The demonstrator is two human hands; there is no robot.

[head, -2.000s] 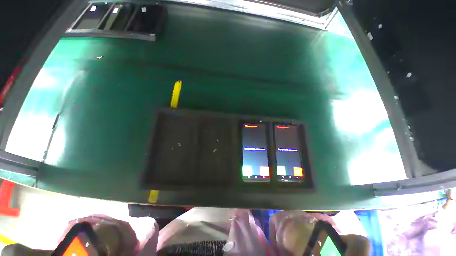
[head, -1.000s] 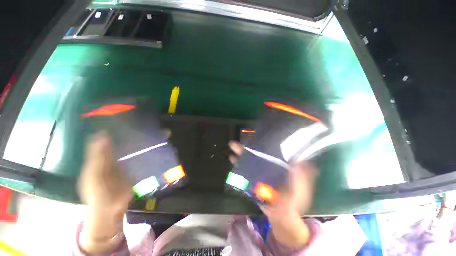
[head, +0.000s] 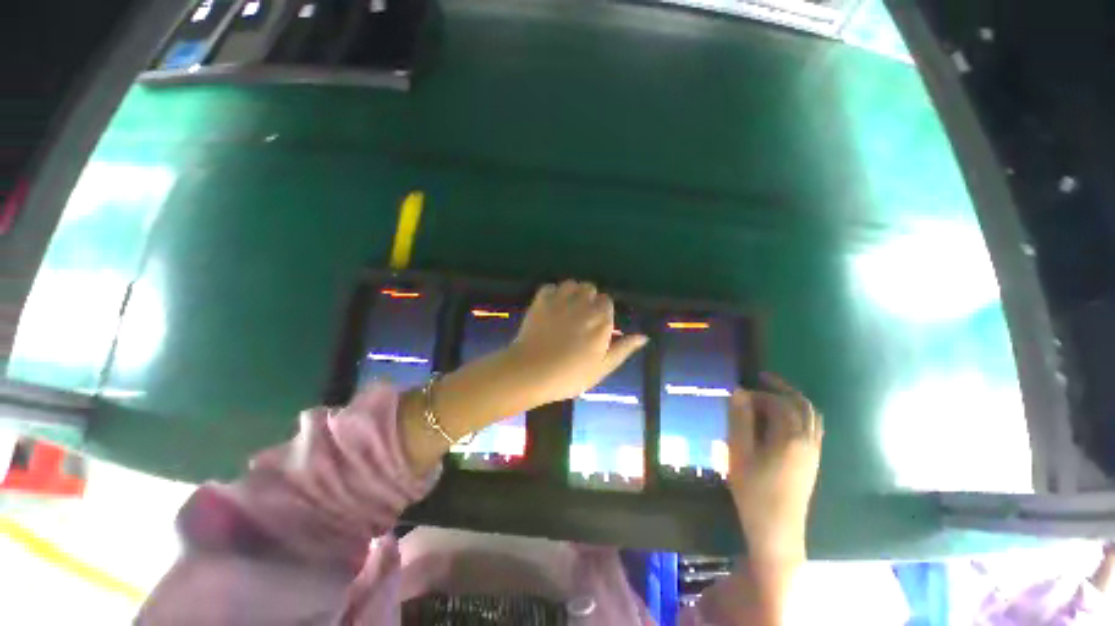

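Four lit phones stand side by side in the black four-slot tray [head: 550, 508] on the green mat. The far-left phone [head: 397, 330] and the second phone [head: 489, 450] are partly behind my left forearm. The third phone [head: 608, 440] has its top edge partly hidden by my left hand [head: 575, 333]. The far-right phone [head: 697, 391] is fully lit with a red line on top. My left hand is over the upper middle of the tray, fingers curled, thumb out to the right. My right hand [head: 776, 446] is at the tray's right edge, fingers bent; its grip is unclear.
A second tray [head: 275, 76] with dark phones bearing small white labels lies at the back left. A yellow tape strip [head: 407, 230] is on the green mat [head: 611, 159] behind the near tray. Blue bins [head: 662, 587] show below the bench edge. Black panels stand at both sides.
The two phones that were in my hands now lie in the tray's left slots. My left hand has moved right across the tray, and my right hand has moved to its right edge.
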